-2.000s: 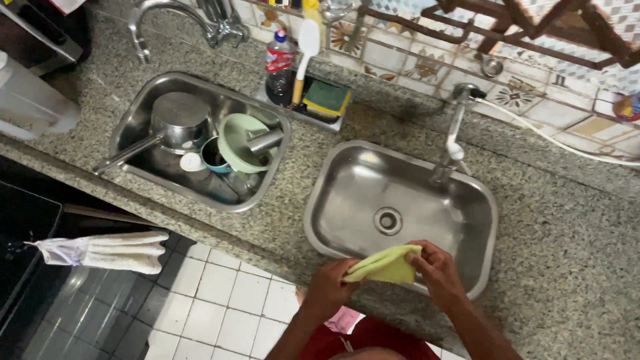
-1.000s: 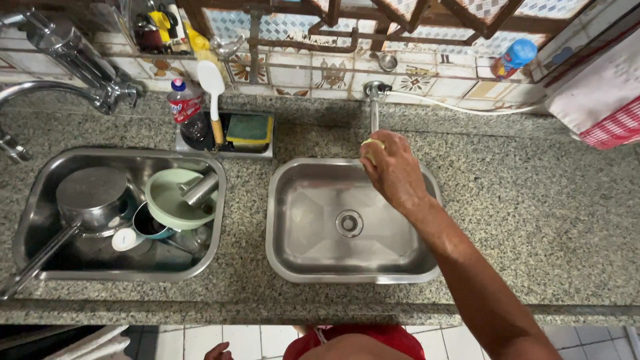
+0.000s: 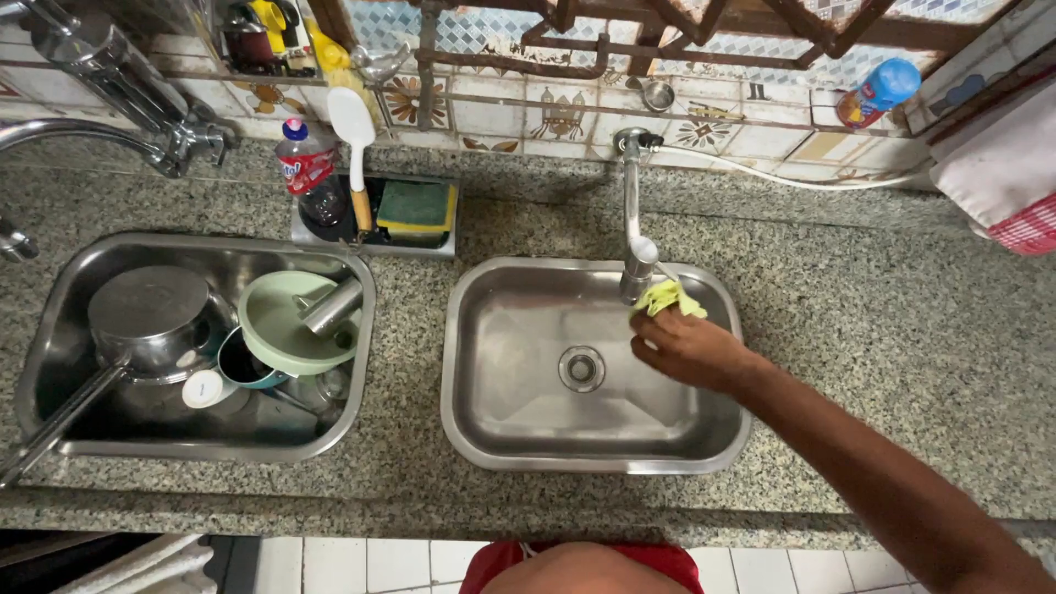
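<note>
My right hand [image 3: 689,346] reaches over the right side of a stainless steel sink basin [image 3: 503,371], its fingers closed on a yellow-green cloth [image 3: 670,299]. The cloth is just beside the outlet end of a chrome wall faucet [image 3: 634,194], whose spout hangs over the back of the basin; whether they touch is hard to tell. A round drain [image 3: 582,369] lies left of my hand. My left hand is out of view.
The left basin [image 3: 369,330] holds an upturned metal pot [image 3: 148,303], a pale green bowl [image 3: 276,318] and a blue cup [image 3: 247,363]. Behind stands a caddy [image 3: 450,243] with a bottle [image 3: 309,173], a white-headed brush [image 3: 353,124] and a sponge [image 3: 417,208]. A towel [image 3: 1002,165] hangs at right.
Two seconds ago both hands held the cloth over the basin's front edge; now only my right hand has it. That hand has come down from higher on the faucet to near its outlet.
</note>
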